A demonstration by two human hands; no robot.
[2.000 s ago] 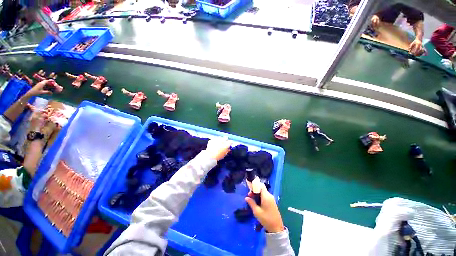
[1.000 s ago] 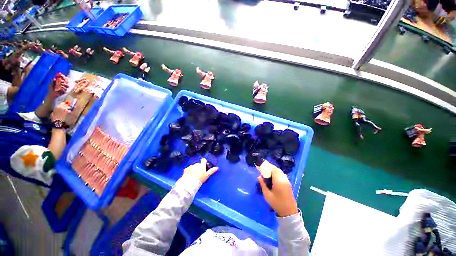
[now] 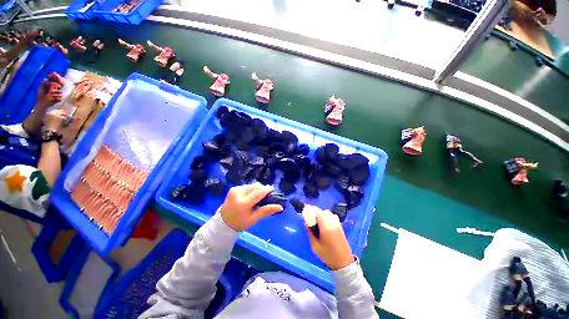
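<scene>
My left hand [image 3: 245,207] holds a black hair piece [image 3: 272,199] between thumb and fingers over the near side of the blue parts tray [image 3: 284,266]. My right hand [image 3: 329,235] is closed around a dark figure [image 3: 298,204], whose dark top end sticks out toward the left hand. The two pieces are close together, with a small gap between them. The figure's lower part is mostly hidden in the fist. Many loose black pieces [image 3: 252,140] lie heaped in the tray's back and left.
A lined tray [image 3: 140,115] with rows of flesh-coloured parts [image 3: 109,187] stands left. Pink-and-red figures [image 3: 263,89] lie spaced along the green conveyor belt [image 3: 368,112]. White sheet [image 3: 430,280] and ribbed sheet [image 3: 530,249] with dark figures are right. Another person's hand [image 3: 53,121] works far left.
My left hand first reached into the heap, then came back to the near side and now holds a black piece near the right hand. The right hand still grips the figure.
</scene>
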